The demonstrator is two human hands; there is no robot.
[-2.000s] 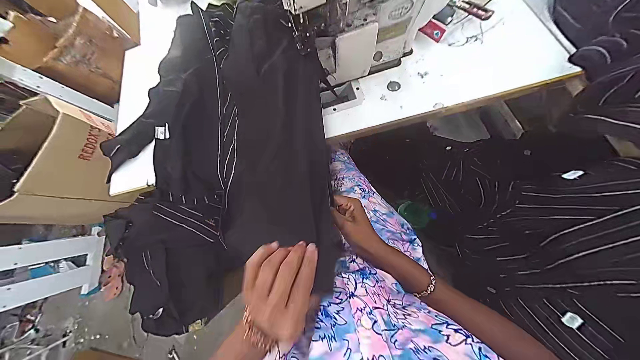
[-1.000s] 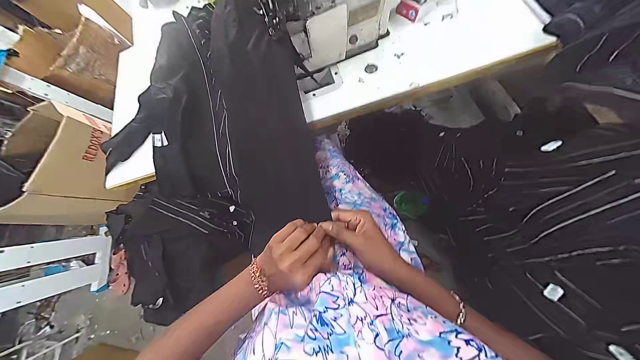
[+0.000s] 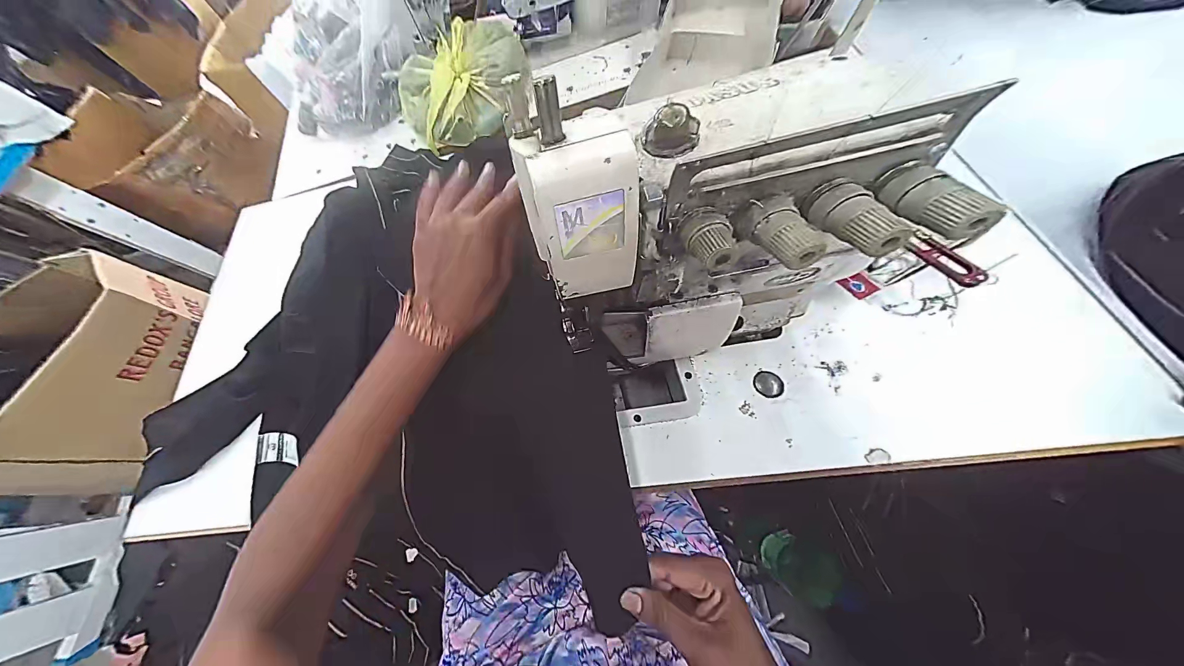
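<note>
Black fabric (image 3: 518, 444) runs from the overlock sewing machine (image 3: 592, 213) down over the table's front edge onto my lap. Flat on its upper part, left of the machine head, lies my left hand (image 3: 462, 250), its fingers slightly spread. My right hand (image 3: 689, 601) pinches the lower right edge of the fabric between thumb and fingers. The presser foot (image 3: 575, 331) is close to the cloth's right edge; whether it clamps the cloth cannot be told.
Cardboard boxes (image 3: 102, 361) stand at the left by a white rack (image 3: 65, 592). Behind the machine is a yellow-green bag (image 3: 462, 83). Red-handled tweezers (image 3: 953, 259) and loose thread are right of the tension dials. Dark cloth (image 3: 925, 555) lies below the table edge.
My left hand has moved from the fabric's lower end up beside the machine head. My right hand still holds the lower edge. The view has shifted up towards the machine.
</note>
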